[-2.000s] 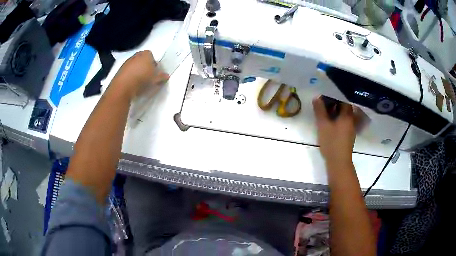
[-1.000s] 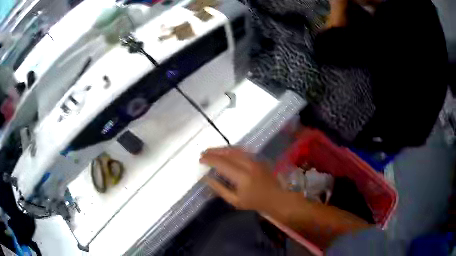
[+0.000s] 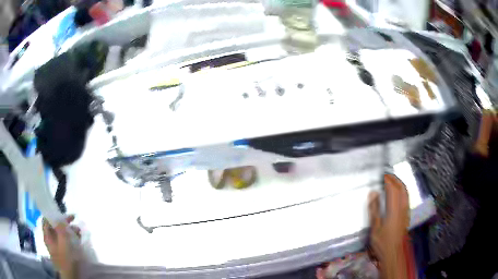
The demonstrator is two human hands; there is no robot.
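The frame is blurred. My left hand is at the lower left, at the front edge of the machine table, closed on a long white strip that runs up to the left picture edge. My right hand is over the table's right front part, fingers pointing up, beside the hanging black cable; whether it holds anything is too blurred to tell. The white sewing machine spans the middle. Small scissors with yellow-gold loops lie under its arm, with a small dark block to their right.
Black fabric lies at the machine's left end. A greenish jar stands behind the machine. Tan scraps lie on the machine's right top. Part of a person in dark clothing is at the right edge. Pinkish material shows below the table.
The view has swung back left from the table's right end and the red basket. My left hand, out of view one second ago, now shows with the white strip. My right hand now points upward.
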